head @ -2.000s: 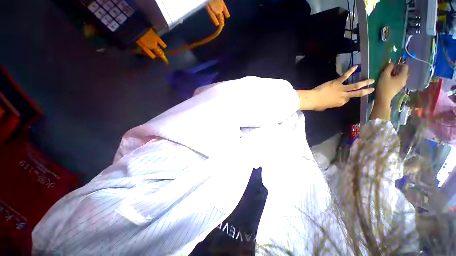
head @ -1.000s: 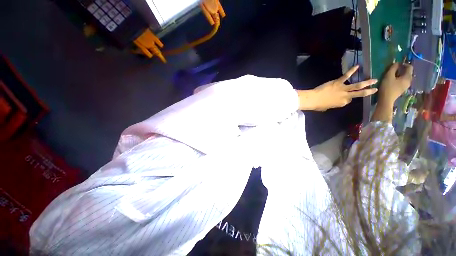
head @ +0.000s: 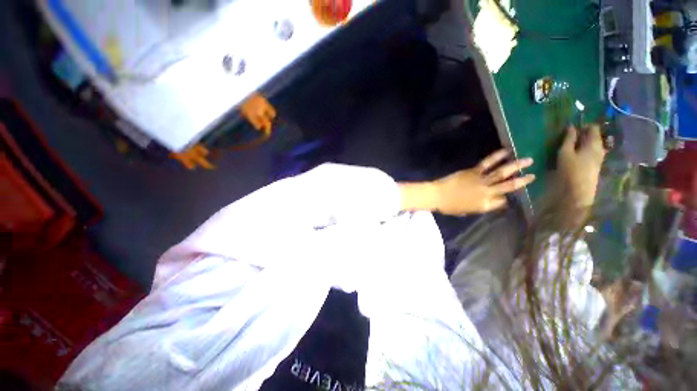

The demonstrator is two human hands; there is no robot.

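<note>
A small electronic unit (head: 544, 90), whitish and copper-coloured with a dark rim, lies on the green mat (head: 535, 46). A small white piece (head: 579, 105) lies between it and my right hand. My left hand (head: 485, 187) is at the bench's near edge, fingers spread and empty, fingertips over the mat's border. My right hand (head: 581, 153) is over the mat with its fingers bent. A small dark item is by its fingertips, but blur hides whether it is gripped. Strands of hair cover part of the right forearm.
Cream paper scraps (head: 495, 34) lie at the bench edge. A white machine base with a red button (head: 331, 8) stands at the upper left, orange connectors (head: 258, 113) below it. A white cable (head: 634, 114) curves at the bench's far side. Red-orange trays (head: 34, 179) are at the far left.
The view has shifted, showing more of the white machine and paper scraps. My right hand's fingers look more parted. My left hand stays spread at the bench edge.
</note>
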